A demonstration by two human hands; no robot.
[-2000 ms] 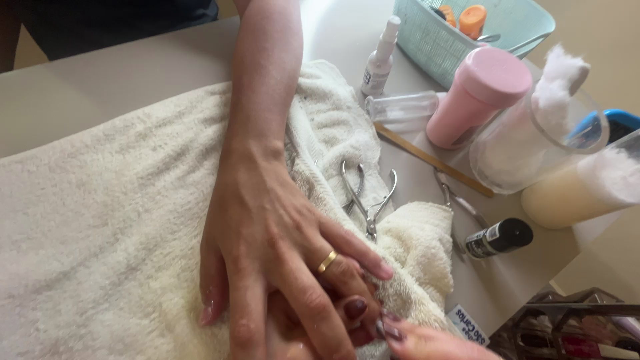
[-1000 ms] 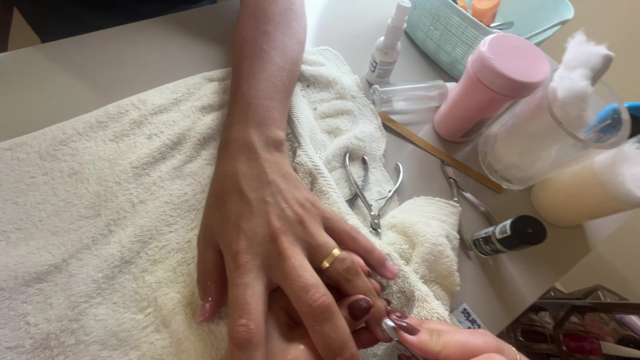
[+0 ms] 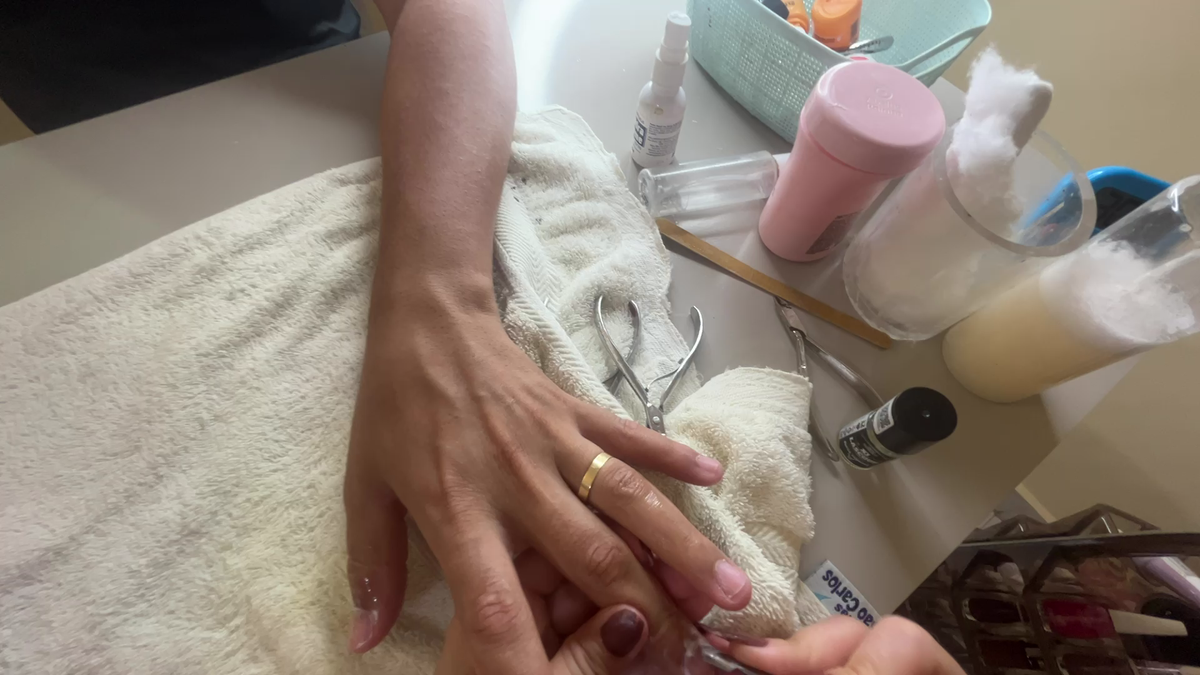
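Another person's hand (image 3: 487,441), with a gold ring (image 3: 593,476), reaches from the top and lies palm down over a cream towel (image 3: 187,394). Beneath its fingers is my left hand (image 3: 600,647), with dark polish on the thumbnail, holding the fingers at the bottom edge. At the lower right, my right hand (image 3: 844,652) grips a small metal tool (image 3: 722,662) against a fingertip of that hand; the tool is mostly cut off by the frame. Metal cuticle nippers (image 3: 653,384) rest on the folded towel beside the ringed hand.
Right of the towel are a wooden stick (image 3: 769,281), a second pair of metal nippers (image 3: 839,366), a black-capped bottle (image 3: 897,428), a pink container (image 3: 848,159), a cotton-filled jar (image 3: 966,234), a spray bottle (image 3: 661,103) and a mint basket (image 3: 778,75). A nail polish rack (image 3: 1078,572) stands lower right.
My right hand has moved slightly down and right with the metal tool. The other person's hand stays in much the same pose.
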